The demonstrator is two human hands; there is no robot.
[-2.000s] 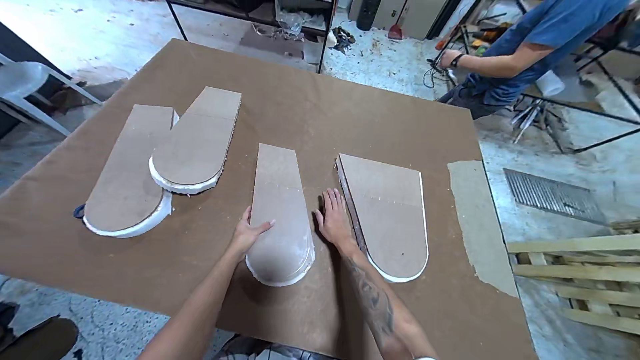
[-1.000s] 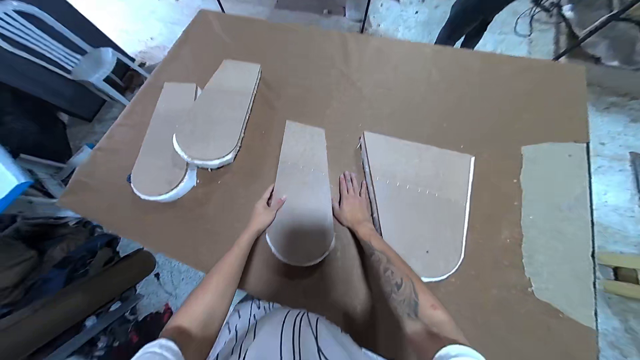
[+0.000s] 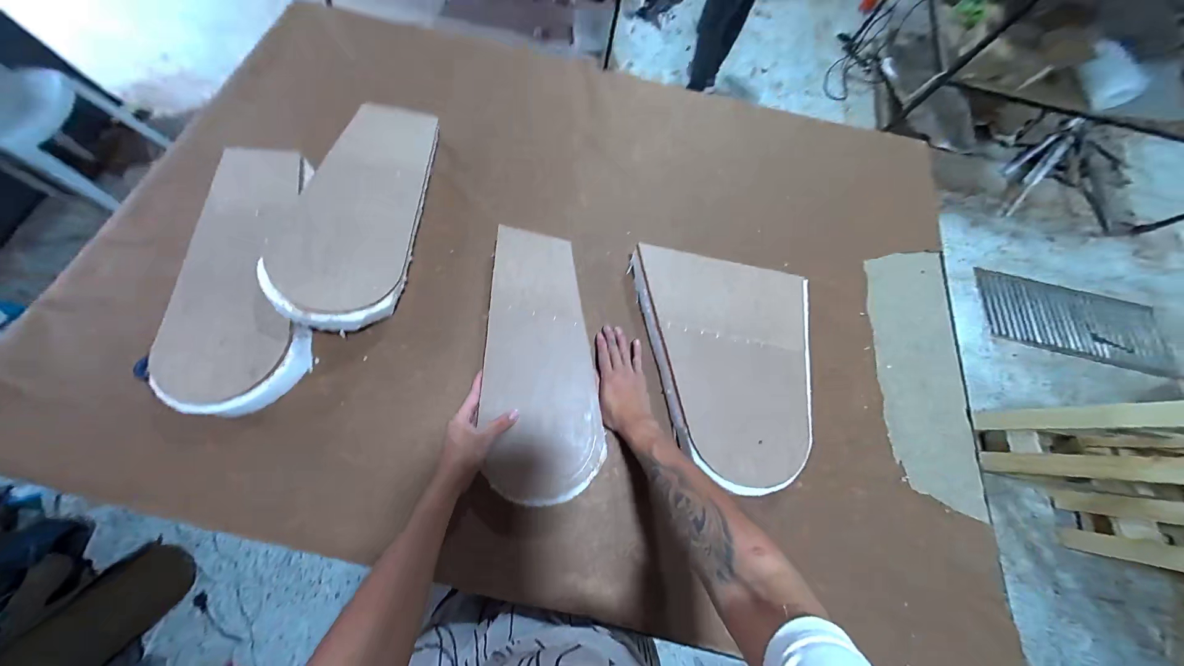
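Observation:
A narrow board panel with a rounded white edge [image 3: 541, 370] lies in front of me on the table. My left hand [image 3: 472, 435] grips its left edge, thumb on top and fingers at the side. Flat on the table along the panel's right edge rests my right hand [image 3: 622, 379], fingers pointing away from me. Just right of that hand is a wider round-ended panel [image 3: 740, 370] with a thick side. Two more round-ended panels are at the left, the upper one [image 3: 356, 213] overlapping the lower one [image 3: 222, 305].
Brown sheeting covers the large table [image 3: 740, 185]. A torn grey-beige patch [image 3: 925, 379] is at its right side. Beyond stand a plastic chair [image 3: 46, 111], a wooden pallet [image 3: 1091, 462] and a metal frame [image 3: 953, 74]. A person's leg [image 3: 721, 37] shows past the far edge.
The view has shifted. Both hands remain at the narrow panel's sides. The person in blue seen at the upper right two seconds ago now shows only as a leg, or another person's leg; I cannot tell.

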